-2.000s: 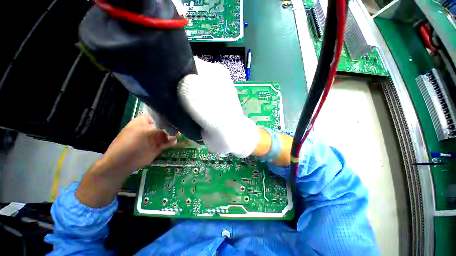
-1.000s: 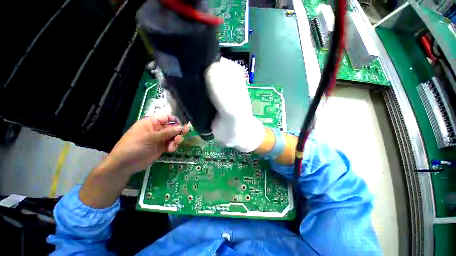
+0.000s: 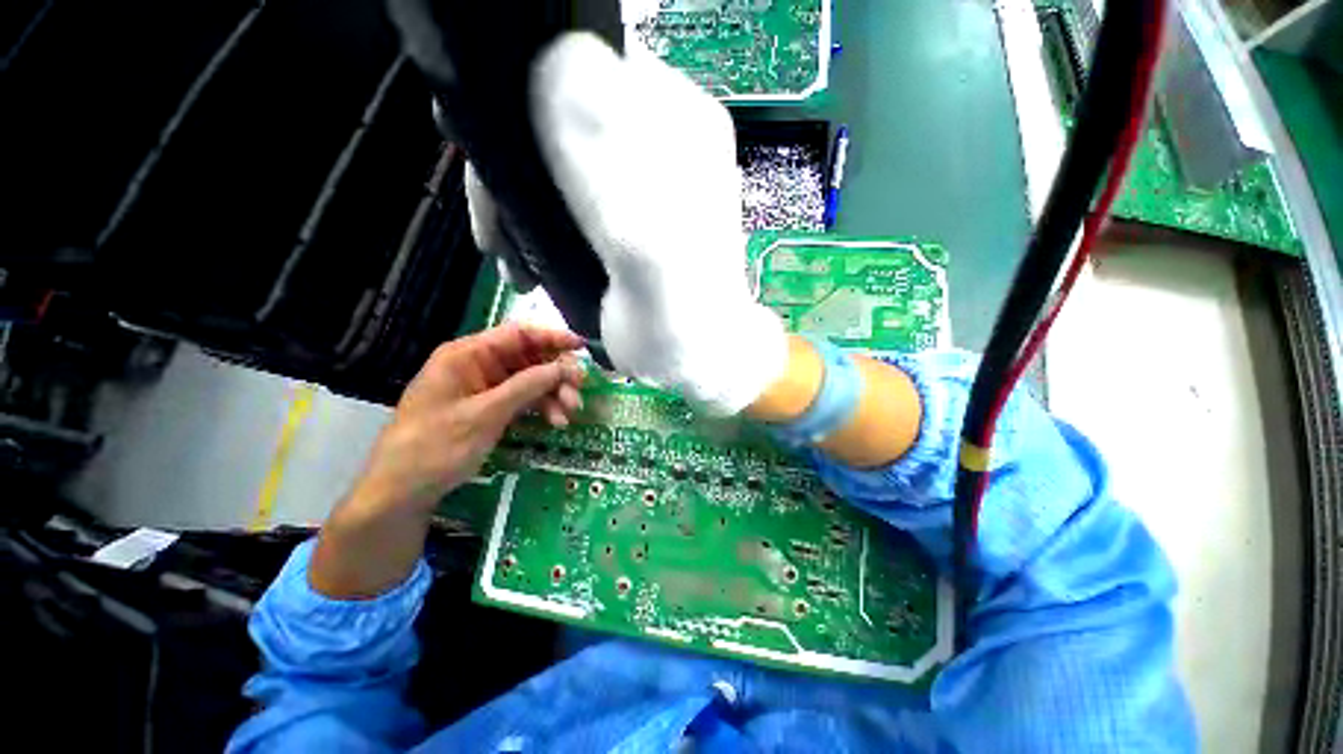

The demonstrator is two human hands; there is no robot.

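A large green circuit board [image 3: 707, 552] with white outlines lies in front of me, its upper part partly hidden by my hands. My right hand [image 3: 648, 221], in a white glove with a light blue wrist band, grips a black electric screwdriver [image 3: 516, 140]. The driver's lower end points down at the board beside my left fingertips. My left hand [image 3: 479, 398] is bare, its thumb and fingers pinched together near the driver tip over the board. Something tiny shows at the fingertips, too small to make out clearly.
A black tray of silvery screws [image 3: 782, 184] and a blue marker pen [image 3: 838, 174] lie beyond the board. Another green board [image 3: 744, 52] is at the back. Large black bins [image 3: 192, 162] stand left. A black and red cable [image 3: 1038, 280] hangs at right, before a railed conveyor [image 3: 1326, 442].
The view has shifted, so the bench things sit further right in the picture. The driver tip and my left fingertips have come together over the board.
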